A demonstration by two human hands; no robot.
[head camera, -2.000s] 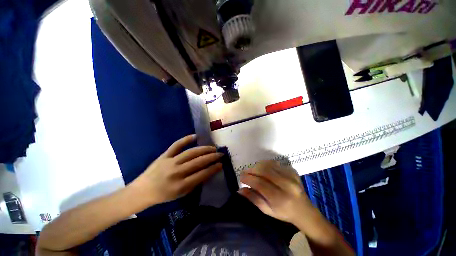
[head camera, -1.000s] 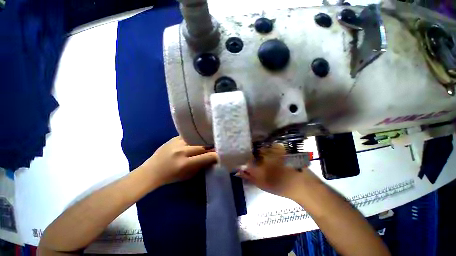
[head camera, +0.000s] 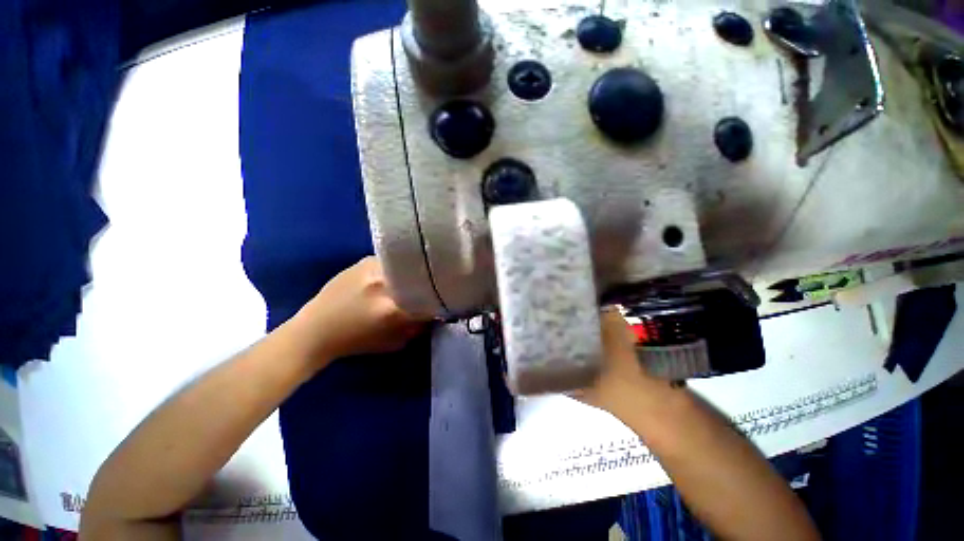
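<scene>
The navy garment panel (head camera: 354,444) lies on the table, running under the left end of the sewing machine head (head camera: 677,180). A pale grey-blue band (head camera: 462,454) runs along its right side, with a narrow dark strip (head camera: 505,396) beside it. My left hand (head camera: 365,309) lies on the panel, its fingers partly hidden by the machine head. My right hand (head camera: 618,365) is mostly hidden behind the head's front lever and tension parts. The needle and presser foot are hidden.
A black phone (head camera: 740,338) lies right of the tension parts. Green-handled snips (head camera: 809,287) and a dark cloth scrap (head camera: 918,330) are further right. Dark stacked panels (head camera: 48,211) are at the left. A printed ruler (head camera: 803,407) runs along the front edge.
My view has moved from the open front of the machine to over its head. Both hands have moved with the cloth from the front edge towards the needle area. The right hand is now more hidden.
</scene>
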